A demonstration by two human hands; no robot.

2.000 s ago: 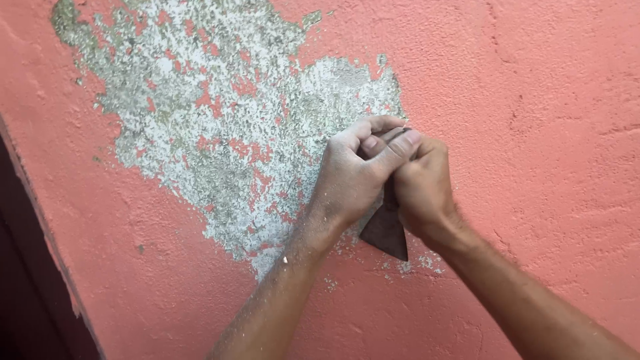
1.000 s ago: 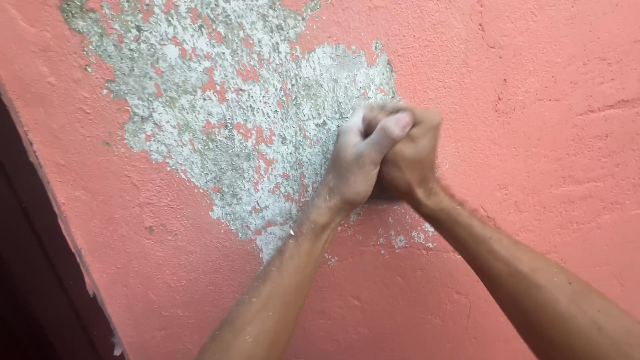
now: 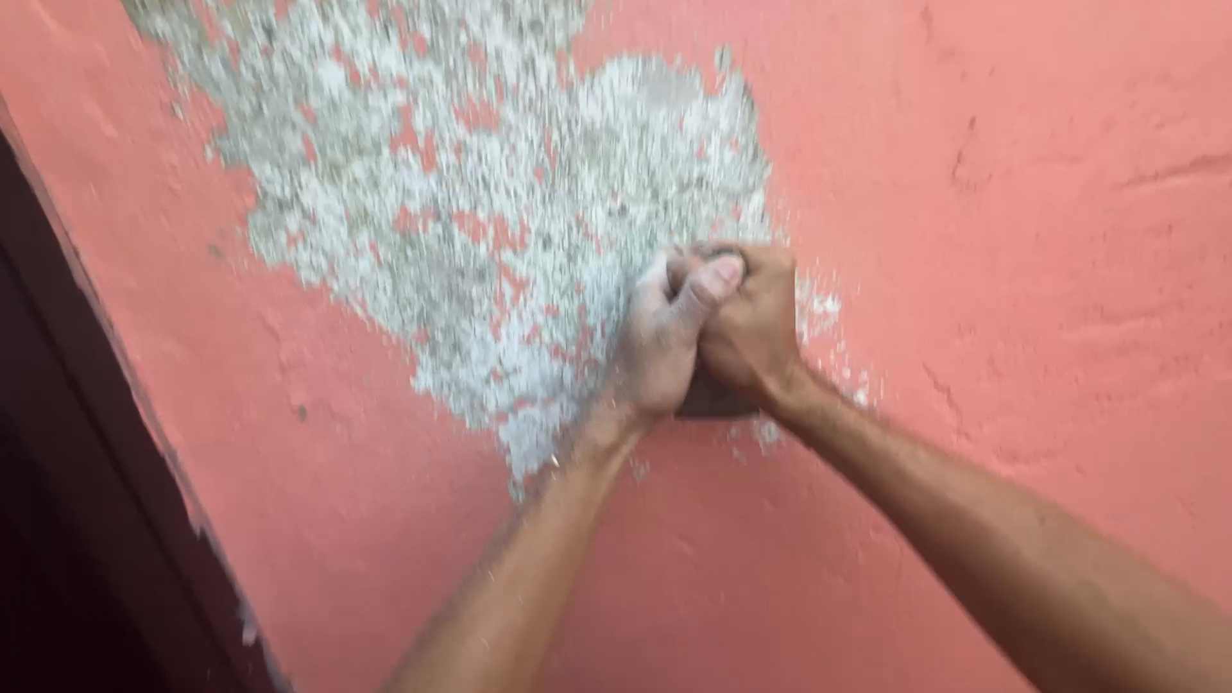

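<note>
Both of my hands are clasped together around a scraper, its dark metal blade (image 3: 717, 399) showing just below them against the wall. My left hand (image 3: 669, 337), dusted with white powder, wraps over the grip with its thumb on top. My right hand (image 3: 756, 322) closes on the scraper from the other side; the handle is hidden between the palms. Above and to the left spreads a patch of bare grey-white plaster (image 3: 385, 192) with flecks of leftover paint. Small chipped spots lie right of my right hand.
Rough salmon-pink painted wall (image 3: 1011, 241) surrounds the patch, with fine cracks on the right. At the far left a dark recess or panel (image 3: 67, 481) borders the wall along a slanted, chipped edge.
Two seconds ago the triangular blade showed clearly below my hands; now only its lower end does. More chipped paint shows to the right of my right hand.
</note>
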